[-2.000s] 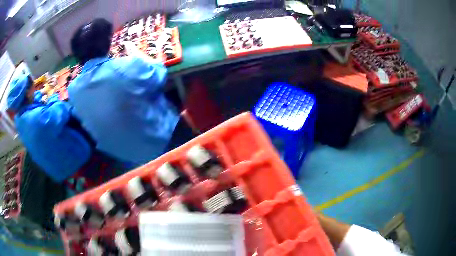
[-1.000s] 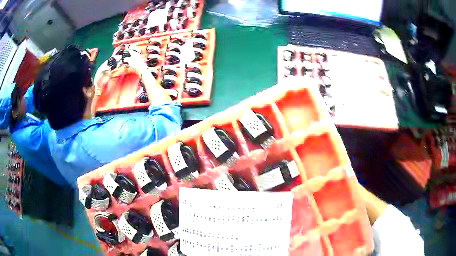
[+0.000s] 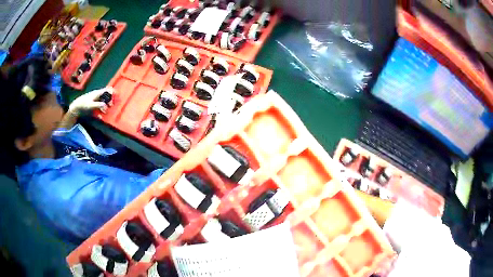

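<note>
A red-orange tray [image 3: 324, 157] is held tilted in front of me, its far corner over the bench. Watches with black bodies and pale straps [image 3: 227, 162] sit in its left and middle pockets; several pockets on the right are empty. A printed white paper sheet [image 3: 238, 257] lies on the watches at the bottom of the picture. My right hand [image 3: 375, 207] is at the tray's right edge, with a white sleeve behind it; its fingers are hidden by the tray. My left hand is not in view.
A person in a blue smock [image 3: 86, 189] sits at left, a hand at another tray of watches [image 3: 127, 103]. More trayed watches [image 3: 208, 40] and clear plastic [image 3: 330, 59] lie behind. A keyboard [image 3: 402, 146], monitor [image 3: 432, 97] and tray [image 3: 416, 189] are at right.
I have come closer to the bench and the seated person. The held tray has tilted more steeply in the picture. The monitor and keyboard have come into fuller view at right.
</note>
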